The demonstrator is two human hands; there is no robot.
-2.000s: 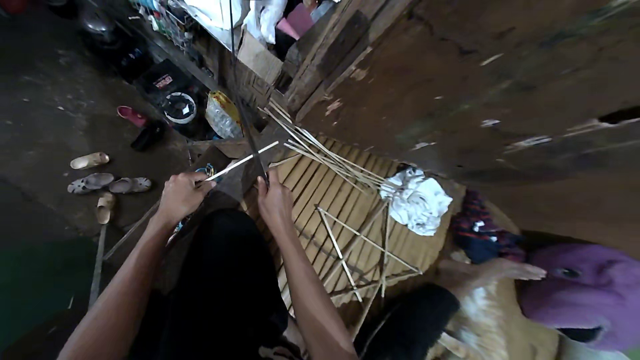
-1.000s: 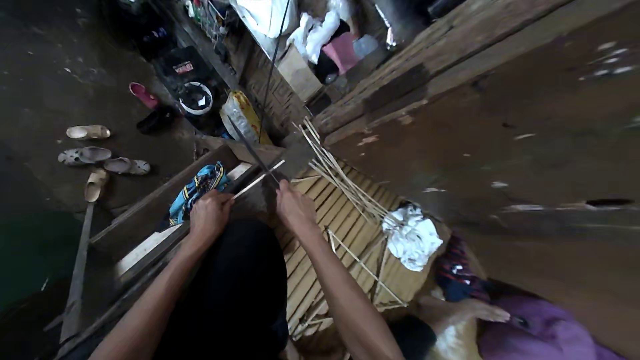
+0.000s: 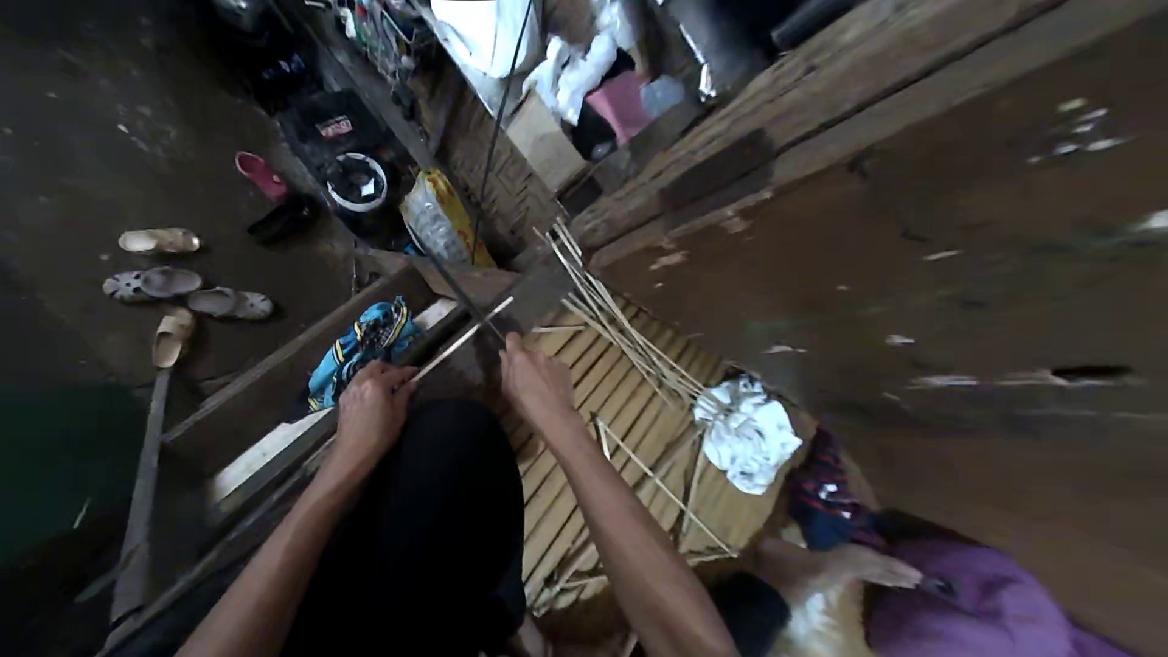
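My left hand (image 3: pixel 376 401) grips one end of a thin pale stick, likely bamboo (image 3: pixel 461 340), which slants up and right. My right hand (image 3: pixel 537 379) is closed on the handle end of a long dark blade (image 3: pixel 452 285); the blade points up and left and crosses the stick near its far end. To the right of that hand, a bundle of thin sticks (image 3: pixel 630 333) lies on a slatted bamboo platform (image 3: pixel 557 465), reaching a crumpled white plastic bag (image 3: pixel 748 436). Several more sticks (image 3: pixel 666 488) form an angular frame on the slats, partly hidden by my right forearm.
A blue patterned cloth (image 3: pixel 360 351) lies by my left hand. Beyond it are sandals (image 3: pixel 160 241), a black container (image 3: pixel 358 182) and a yellow bag (image 3: pixel 438 219). A wooden beam (image 3: pixel 721 155) runs along the upper right. Another person's bare foot (image 3: pixel 867 564) and purple fabric (image 3: pixel 967 593) are at lower right.
The view has shifted, bringing the blue patterned cloth more fully into sight than two seconds ago. Both hands keep their holds, and the blade has swung to lean further left.
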